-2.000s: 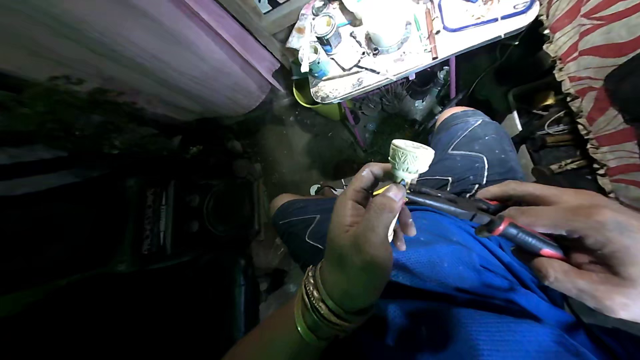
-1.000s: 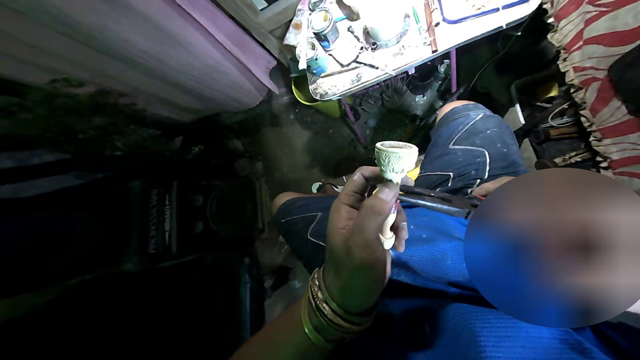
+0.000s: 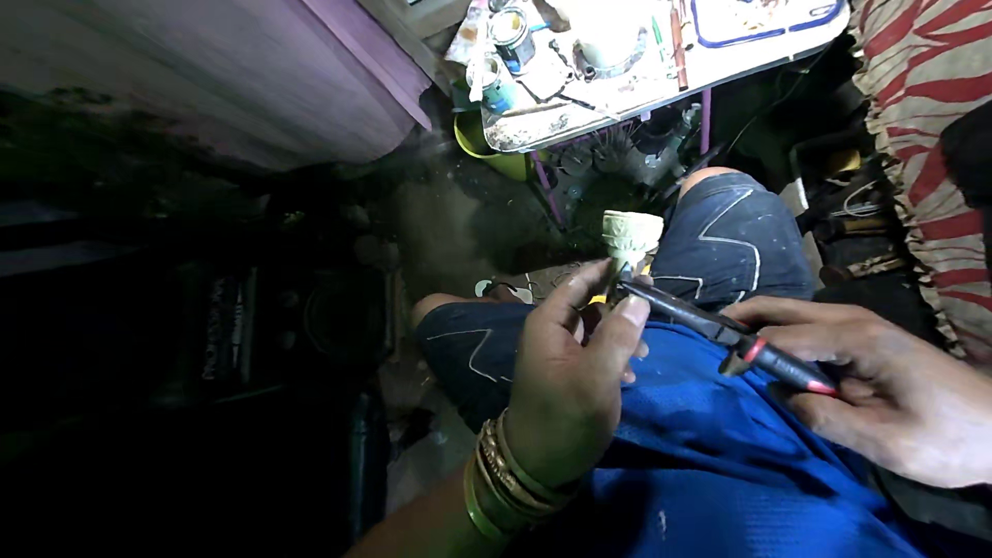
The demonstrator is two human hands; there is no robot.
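My left hand (image 3: 581, 356), with bangles at the wrist, pinches the stem of a small pale carved cup-shaped piece (image 3: 632, 232), whose bowl rises above the fingertips. My right hand (image 3: 868, 372) grips black-and-red handled pliers (image 3: 690, 314) from the right. The jaws of the pliers reach the stem just under the bowl, beside my left thumb. Part of the stem is hidden behind my left fingers. Both hands are above my lap, over a blue shirt (image 3: 697, 465) and denim shorts (image 3: 744, 225).
Ahead stands a small table (image 3: 573, 128) with paint tins (image 3: 511, 39), a blue-edged tray (image 3: 763, 39) and sticks. A yellow-green bucket (image 3: 496, 159) is beneath its corner. Tools lie in a dark container (image 3: 852, 225) at right, by a red-striped cloth (image 3: 922, 155). A dark speaker-like box (image 3: 310, 333) is at left.
The carved piece has turned in my left hand: its lower stem showed below the fingers one second ago and is now hidden. My right hand, blurred over then, is visible with the pliers.
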